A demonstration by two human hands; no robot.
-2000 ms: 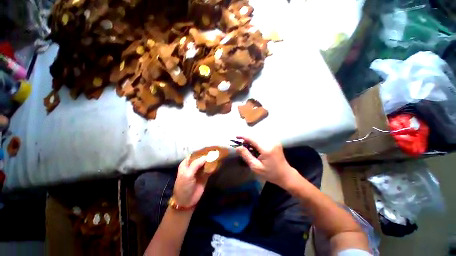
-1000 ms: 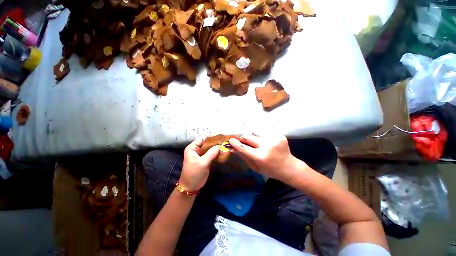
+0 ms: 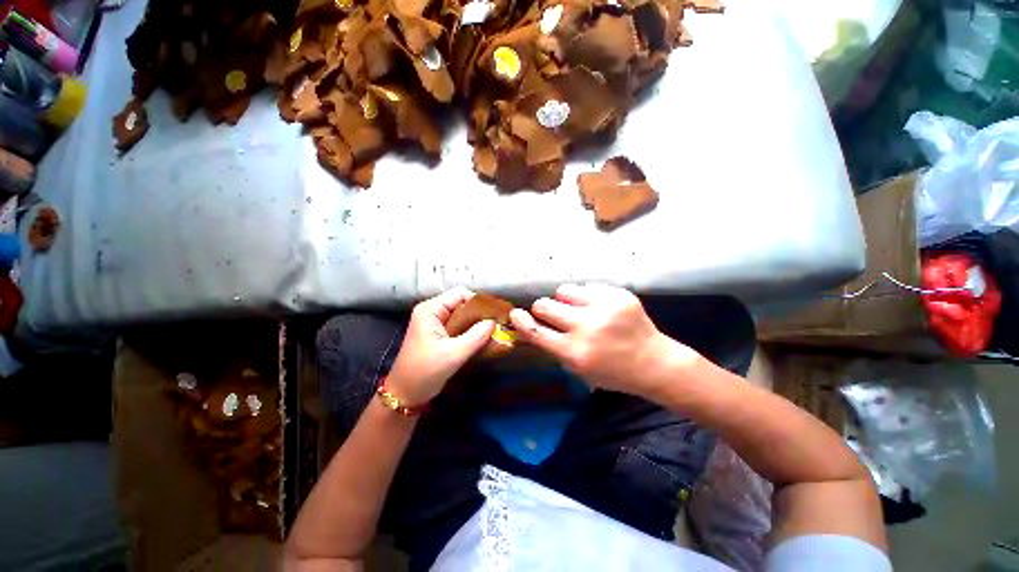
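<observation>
My left hand (image 3: pixel 438 349) holds a brown felt piece (image 3: pixel 483 314) with a yellow spot, over my lap at the table's front edge. My right hand (image 3: pixel 594 335) is closed at the piece's right side, its fingertips at the yellow spot. The dark snips seen in it earlier are hidden in the fingers. A large heap of brown pieces (image 3: pixel 380 84) with white and yellow spots lies on the pale table (image 3: pixel 380 246). One single piece (image 3: pixel 618 192) lies in front of the heap at its right.
An open carton (image 3: pixel 156 447) with brown pieces stands at lower left. A brown ring-like scrap (image 3: pixel 44 229) and bottles or markers (image 3: pixel 39 45) lie at the table's left edge. At right are a box (image 3: pixel 883 235), a red bundle (image 3: pixel 959 304) and plastic bags (image 3: pixel 970 168).
My right hand has come in from the right to meet the piece in my left hand, and the spot in view there is now yellow, not white. The camera view has shifted.
</observation>
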